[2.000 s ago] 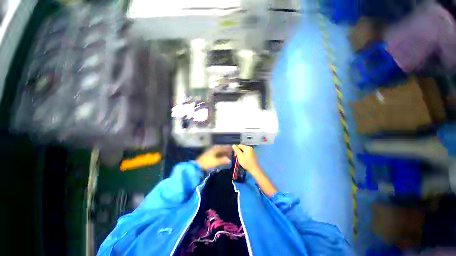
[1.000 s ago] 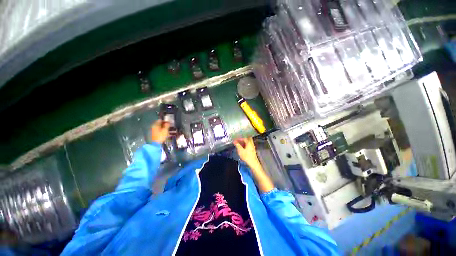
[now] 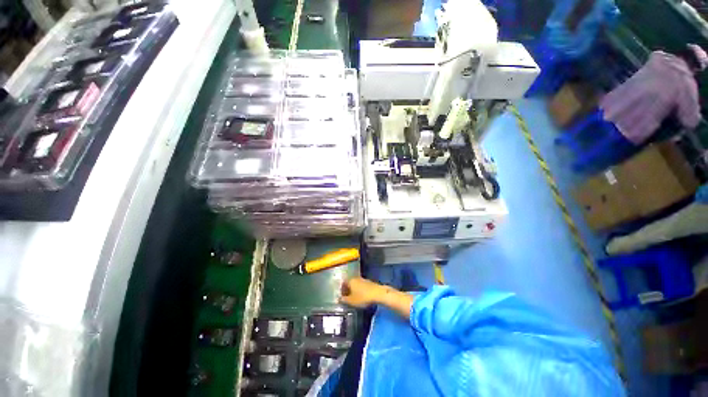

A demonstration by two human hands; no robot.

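Observation:
My right hand (image 3: 357, 293) is over the green line beside the working tray, with its fingers curled. No held thing shows, but the fingertips are too blurred to be sure. My left hand is out of the picture. The clear working tray (image 3: 297, 341) lies at the bottom, cut off by the edge, with dark units (image 3: 330, 326) with pale labels in its pockets. A yellow-orange tool (image 3: 332, 260) and a round grey disc (image 3: 289, 254) lie beyond my right hand.
A tall stack of clear trays (image 3: 310, 167) stands beside the white machine (image 3: 388, 203), with one dark unit (image 3: 248, 129) on top. Small dark parts (image 3: 220, 302) lie along the belt. Filled trays (image 3: 85, 93) sit on the left ledge. People (image 3: 648, 97) and cartons are at right.
The view has turned toward the machine and tray stack. My left hand, earlier at a unit in the working tray, has left the picture. My right hand remains near the tray's edge.

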